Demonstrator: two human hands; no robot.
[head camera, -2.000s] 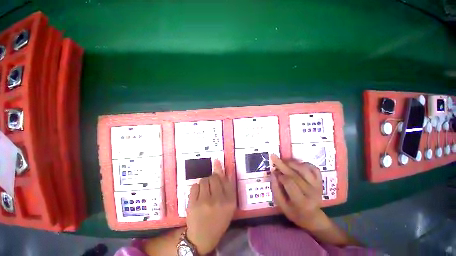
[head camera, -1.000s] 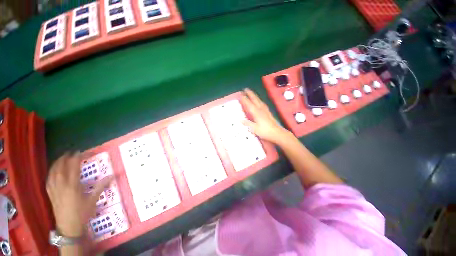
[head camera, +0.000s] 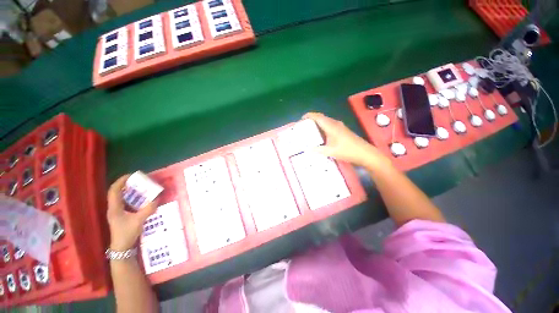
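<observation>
A pink-red foam tray (head camera: 276, 226) lies in front of me with four columns of white screen units (head camera: 212, 208). My left hand (head camera: 125, 214) holds one white screen unit (head camera: 142, 190) tilted above the left column, between thumb and fingers. The upper pocket of that column shows bare foam, with two units below it. My right hand (head camera: 337, 143) grips the top unit (head camera: 301, 137) of the right column, fingers around its far and right edges; it seems slightly raised.
Deep red trays with watch-like pieces stand at left (head camera: 92, 202), a paper sheet (head camera: 27, 235) on them. A second tray of dark-windowed units (head camera: 174, 57) lies at the back. At right, a tray (head camera: 380, 134) holds a phone (head camera: 418, 110) and white discs, with cables (head camera: 512, 70) beyond.
My left hand has lifted a unit from the top of the left column. My right hand has closed on the right column's top unit. The whole view has shifted slightly.
</observation>
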